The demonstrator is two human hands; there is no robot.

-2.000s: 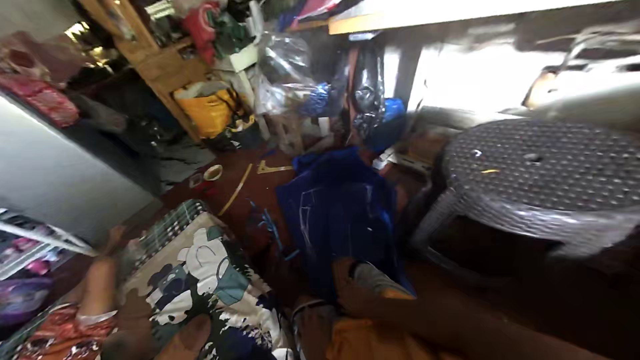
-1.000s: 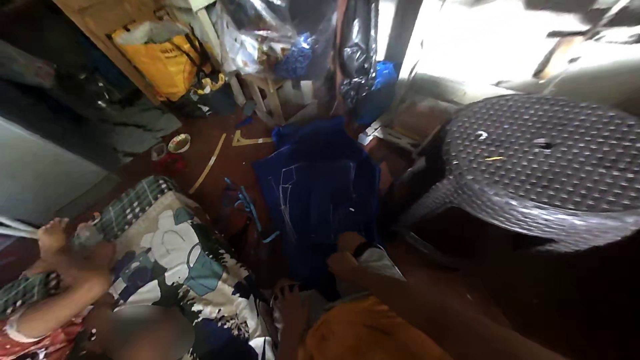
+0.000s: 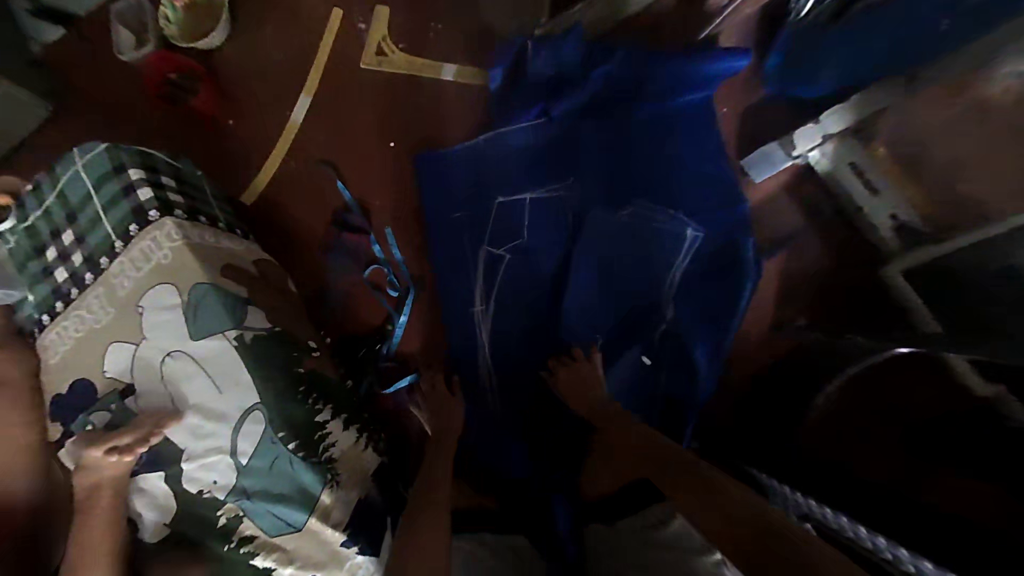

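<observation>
A dark blue cloth (image 3: 528, 320) bearing white chalk lines lies spread on the floor. My right hand (image 3: 580, 380) rests on its lower middle with the fingers apart and nothing seen in them. At the lower left edge of the cloth is my left hand (image 3: 436, 408); a pale sliver shows beside it, and dimness hides whether it holds anything. Left of the cloth lies a tangled light blue tape measure or ribbon (image 3: 396, 288). A small white piece, perhaps chalk (image 3: 646, 361), sits on the cloth right of my right hand.
A yellow L-shaped square (image 3: 416, 68) touches the cloth's top left; a curved yellow ruler (image 3: 298, 112) lies farther left. Another person's hand (image 3: 120, 448) is over a printed cushion or mat (image 3: 192, 384). A red container (image 3: 180, 80) and small basket (image 3: 194, 20) stand at top left.
The view has tipped down closer over the cloth. The other person's hands, together at the left a second ago, are now apart, one over the printed fabric.
</observation>
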